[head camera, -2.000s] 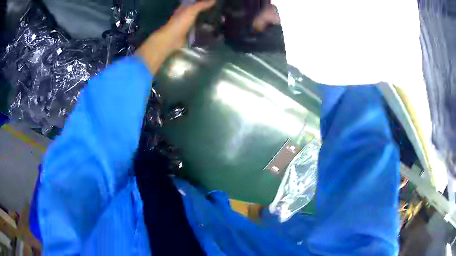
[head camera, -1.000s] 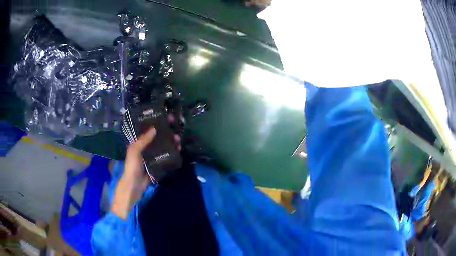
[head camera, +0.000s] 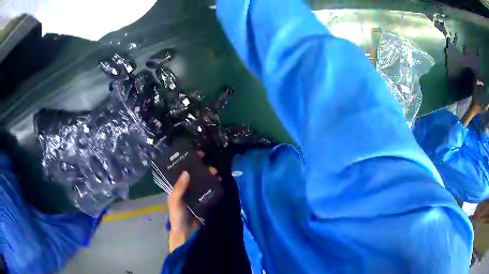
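Note:
My left hand (head camera: 185, 206) is shut on a fanned stack of dark manuals (head camera: 187, 172) with small white print and pale edges, low in front of me. Just beyond it lies a loose heap of shiny black coiled cables (head camera: 187, 109) on the dark green surface. A clear, crinkled poly bag of cables (head camera: 91, 147) lies left of the stack, touching the heap. My right arm reaches up and forward across the view; my right hand is out of the picture, past the top edge.
An empty-looking clear bag (head camera: 402, 69) lies on the green surface (head camera: 246, 112) at the right. Another person's blue sleeve (head camera: 456, 155) is at the right edge, and blue cloth (head camera: 32, 219) at the lower left. A white panel (head camera: 96, 16) blocks the upper left. The floor has a yellow line (head camera: 134, 213).
The view has swung to the right. My left hand first reached far forward, then came back near my body with the manuals and still holds them. My right arm now stretches up across the view.

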